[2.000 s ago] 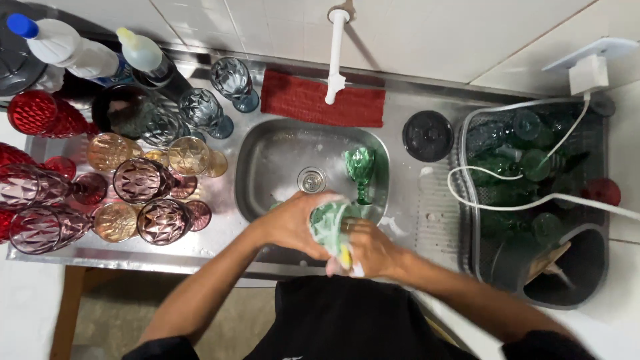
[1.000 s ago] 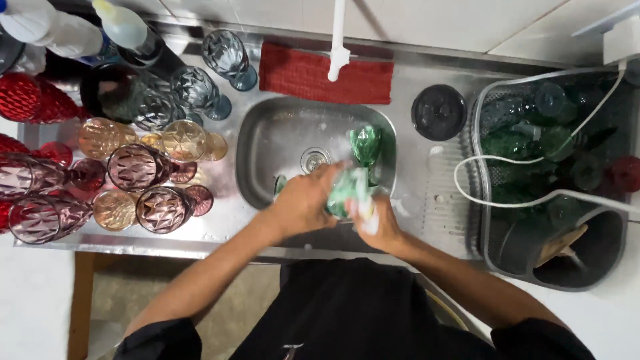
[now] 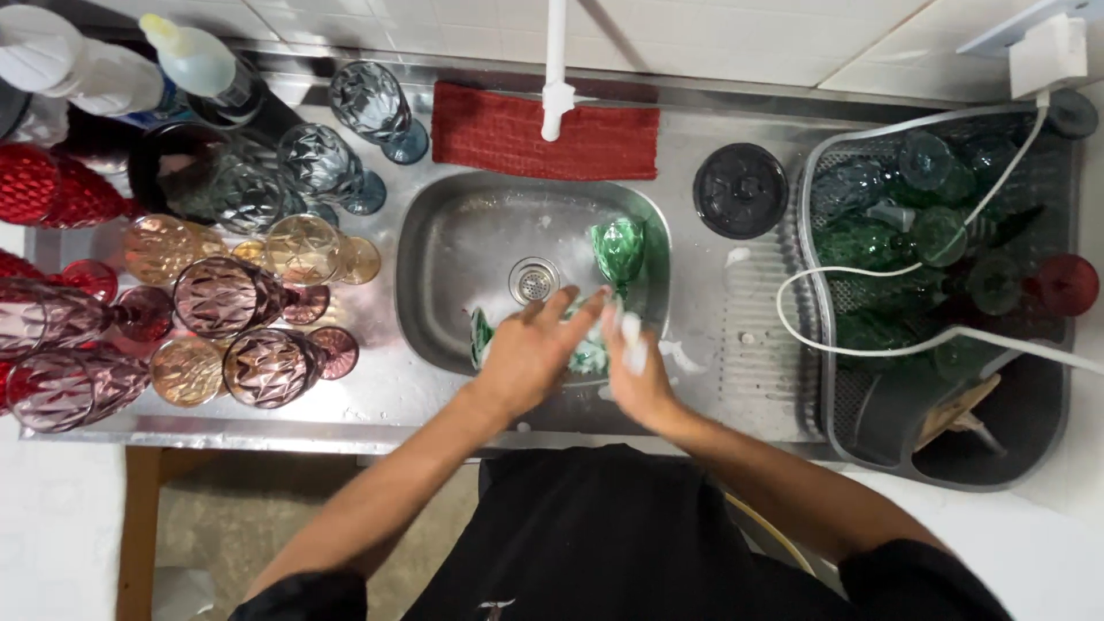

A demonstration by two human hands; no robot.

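My left hand (image 3: 536, 349) is over the front of the steel sink basin (image 3: 431, 259), fingers spread and blurred. Close to its right, my right hand (image 3: 638, 362) has something pale and soapy at its fingers, too blurred to name. Between and below the hands shows a foamy green glass (image 3: 588, 355); whether either hand grips it is unclear. A green glass goblet (image 3: 619, 246) rests at the basin's right side. Another green glass (image 3: 480, 336) lies at the front left, partly behind my left hand.
Purple goblets (image 3: 228, 297), amber glasses (image 3: 302, 248) and blue-grey goblets (image 3: 371, 102) crowd the left counter. Behind the basin are a red cloth (image 3: 492, 129) and white faucet (image 3: 556, 95). A black lid (image 3: 740, 191) and dish rack (image 3: 811, 207) with green glassware and a white cable (image 3: 785, 302) stand right.
The green glass between my hands was raised in them and rubbed; now it shows lower, with my left hand's fingers spread above it. The view has shifted slightly.
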